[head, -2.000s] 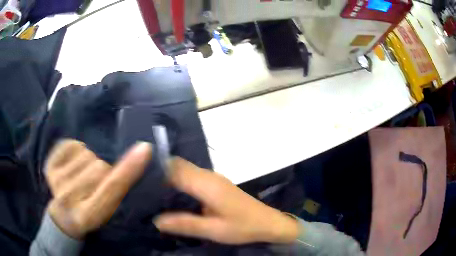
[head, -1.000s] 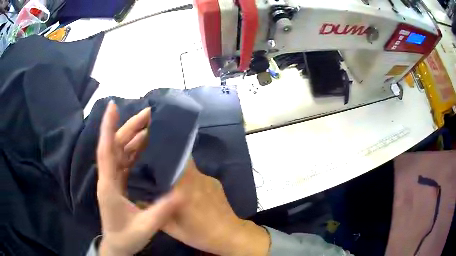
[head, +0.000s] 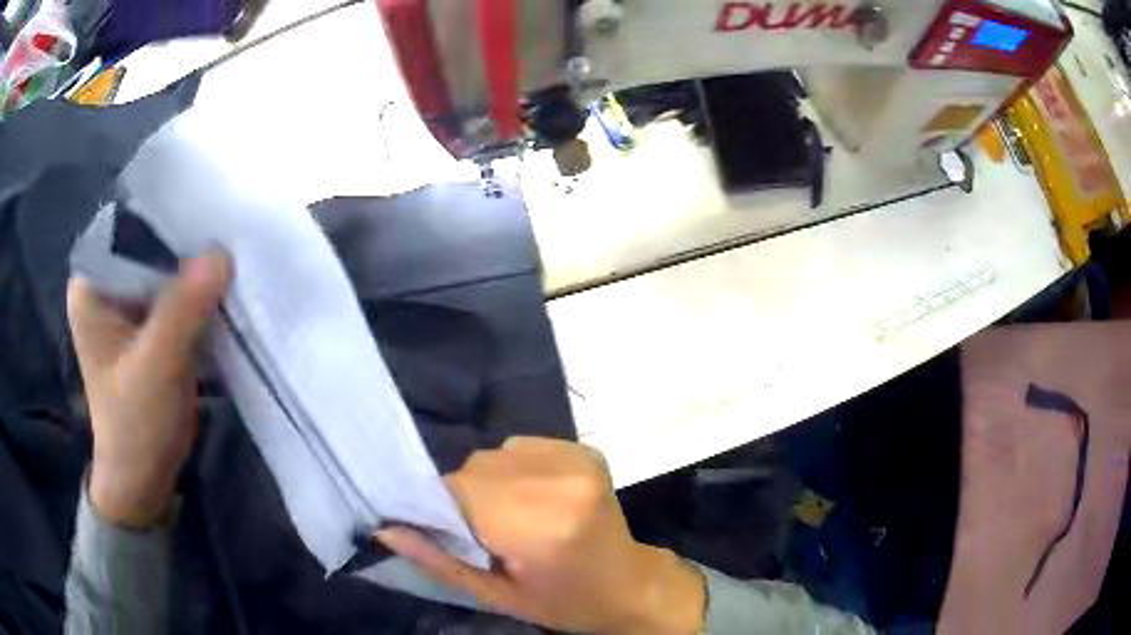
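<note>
A pale grey-blue piece (head: 316, 335), likely interlining or pocketing, lies spread between my hands with a dark slit-like line along its length. My left hand (head: 143, 372) pinches its upper left end, where a dark bit shows. My right hand (head: 546, 533) grips its lower right end. The dark garment panel (head: 459, 261) lies beneath and to the right, its upper edge near the presser foot (head: 492, 180). More dark cloth spreads at left. The sewing machine (head: 670, 44) has a white head with red front parts (head: 496, 75).
A black box-like item (head: 757, 137) lies under the machine arm. A yellow packet (head: 1060, 161) is at the right end. A pink surface (head: 992, 484) holds a black strip (head: 1077, 471) at lower right. The white table (head: 744, 335) has a faint printed ruler and a curved front edge.
The folded dark piece between my hands is now opened out, showing its pale side. My left hand has moved left and my right hand slightly right and down. The view has shifted.
</note>
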